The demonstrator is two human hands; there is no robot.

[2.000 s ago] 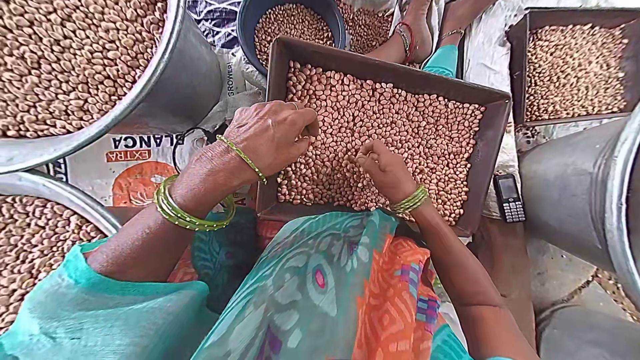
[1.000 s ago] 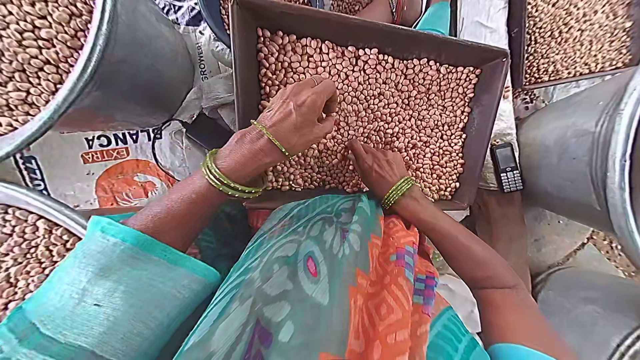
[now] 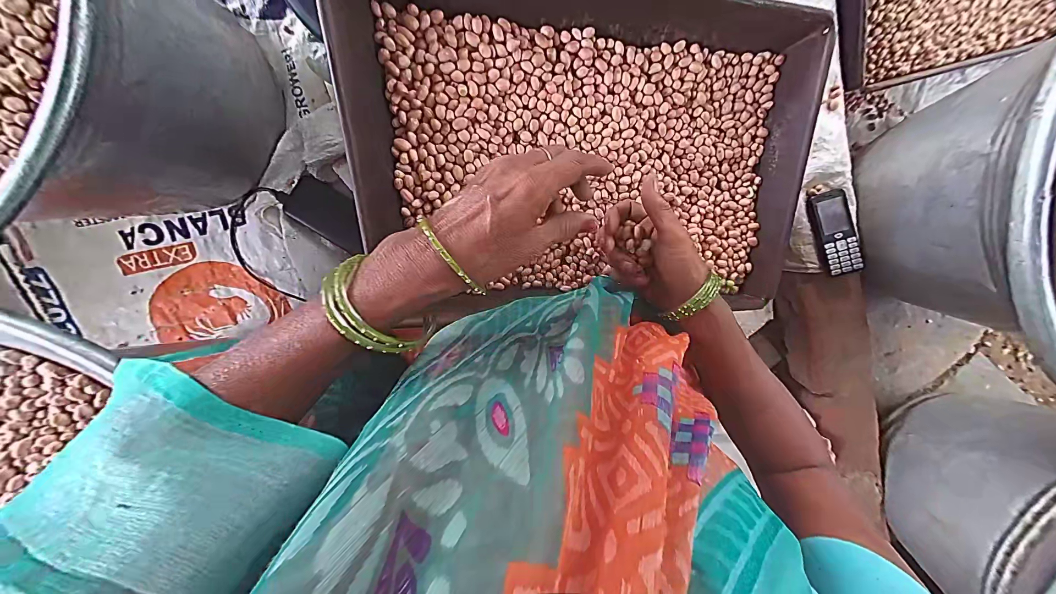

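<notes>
A dark rectangular metal tray (image 3: 796, 124) lies before me, its bottom covered with shelled peanuts (image 3: 577, 99). Over the tray's near part, palm down, is my left hand (image 3: 528, 206), thumb and fingers apart, nothing visible between them. Just right of it, my right hand (image 3: 656, 243) is turned partly palm up with its fingers curled around several peanuts (image 3: 634, 238); its thumb points up. The fingertips of both hands are close together. Green bangles circle both wrists.
Metal tubs with peanuts stand at upper left (image 3: 165, 107) and lower left (image 3: 49, 338). Metal vessels stand at right (image 3: 949, 181) and lower right (image 3: 982, 495). A keypad phone (image 3: 835, 231) lies beside the tray. Another tray (image 3: 949, 70) of peanuts is at upper right; a printed sack (image 3: 99, 289) lies left.
My right hand has turned from palm down over the peanuts to partly palm up, with peanuts showing in its curled fingers. My left hand's fingers have spread and extended toward the right.
</notes>
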